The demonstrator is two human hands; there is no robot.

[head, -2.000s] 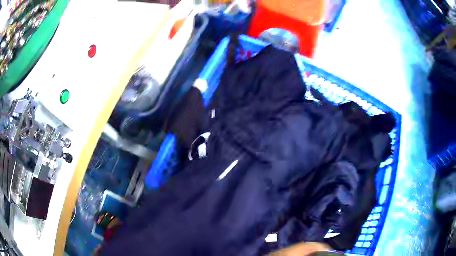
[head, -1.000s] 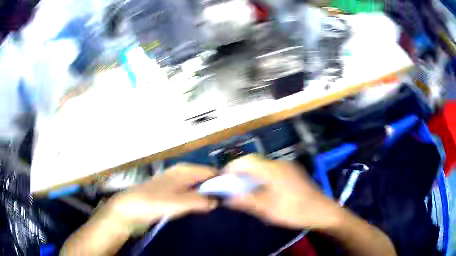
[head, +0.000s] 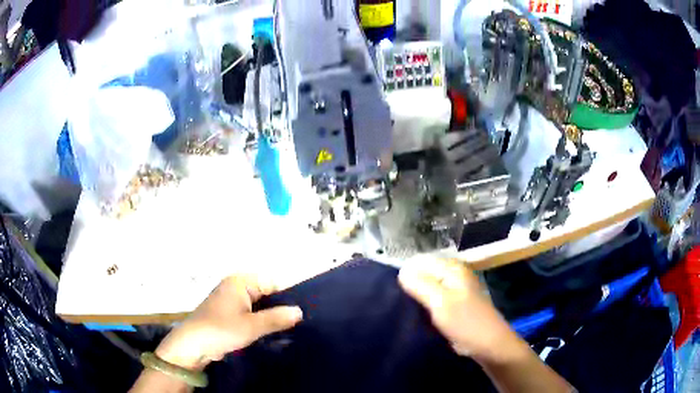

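A dark navy garment (head: 345, 322) lies over the table's front edge, its far edge just in front of the clamp (head: 341, 219) under the grey machine head (head: 341, 123). My left hand (head: 230, 318) rests at the garment's left edge, thumb on the cloth; a bangle is on the wrist. My right hand (head: 449, 299) holds the garment's upper right edge, fingers closed on it. A silver feeder arm (head: 476, 188) stands right of the head.
A teal handle (head: 272, 176) and a clear bag of buttons (head: 146, 180) are left of the head. A green-rimmed bowl feeder (head: 606, 115) and keypad (head: 413, 67) are behind right. A blue crate (head: 658, 376) with dark cloth is at lower right.
The view has swung from the crate to the machine table. My hands were together on a pale part below the table edge; now they are apart on the dark garment, nearer the machine head.
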